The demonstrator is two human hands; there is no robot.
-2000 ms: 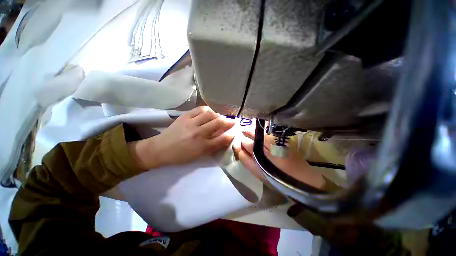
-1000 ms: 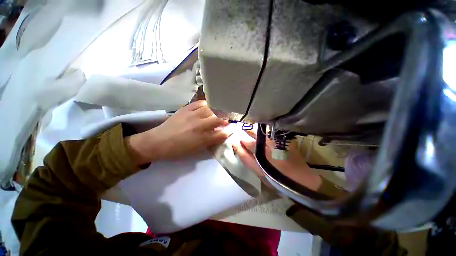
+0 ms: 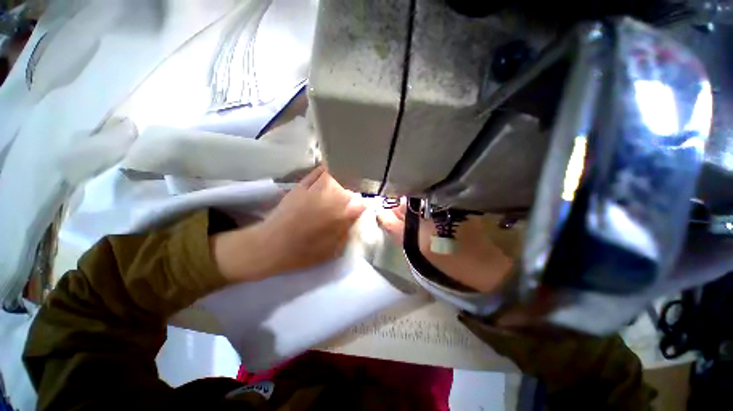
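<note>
A pale fabric panel (image 3: 309, 301) lies under my hands and hangs over the table's front edge. My left hand (image 3: 301, 225) holds the cloth down at the bright lamp spot, fingers bent, left of the needle area. My right hand (image 3: 466, 261) is partly hidden behind the shiny metal guard (image 3: 619, 160); its fingertips touch the cloth near the presser foot (image 3: 391, 202). The grey-white sewing machine head (image 3: 362, 96) stands over the fingertips and hides part of the work.
A long beige strip of cloth (image 3: 217, 152) lies behind my left hand. Fanned narrow pieces (image 3: 235, 72) and heaped pale fabric (image 3: 48, 152) lie at the back left. Black-handled scissors (image 3: 673, 325) lie at the right. A printed ruler (image 3: 426, 331) runs along the front edge.
My left hand has turned slightly, and the fabric's front part has shifted and creased. The view has moved, so the guard looks larger and further left, and the scissors now show.
</note>
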